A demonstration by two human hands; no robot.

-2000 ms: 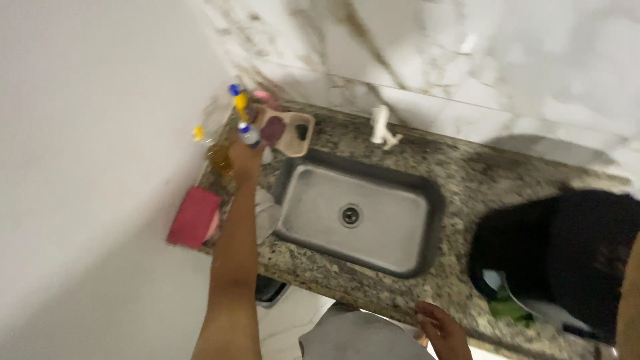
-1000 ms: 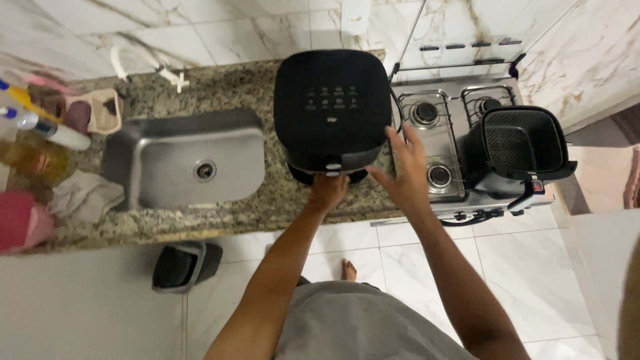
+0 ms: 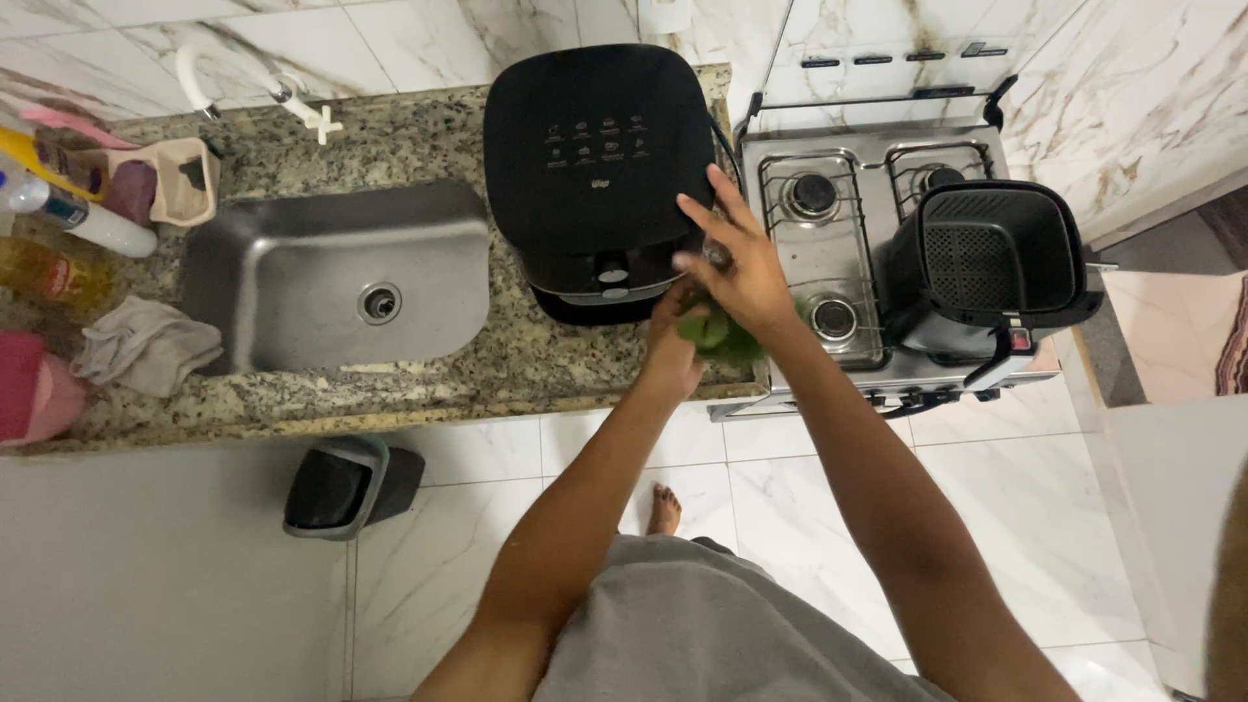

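A black air fryer body (image 3: 600, 156) stands on the granite counter, its top panel bearing icons and writing. My left hand (image 3: 675, 341) is at its front right corner, beside a blurred green, leafy-looking item (image 3: 721, 333); its fingertips are partly hidden, so its grip is unclear. Over the same item, my right hand (image 3: 736, 253) has its fingers spread, the upper ones close to or touching the fryer's right side. The black fryer basket (image 3: 999, 253), with a perforated bottom and a handle, sits apart from the body on the right part of the stove.
A steel sink (image 3: 336, 283) with a white faucet (image 3: 258, 83) lies left of the fryer. Bottles (image 3: 73, 210), a grey cloth (image 3: 146, 346) and a pink container (image 3: 39, 390) crowd the counter's left end. Gas burners (image 3: 811, 195) are at right; a bin (image 3: 336, 487) stands on the floor.
The view has swung right since two seconds ago, when my left hand was among the bottles. Since one second ago, it has moved right from the fryer's front, and the green item now shows between my hands.
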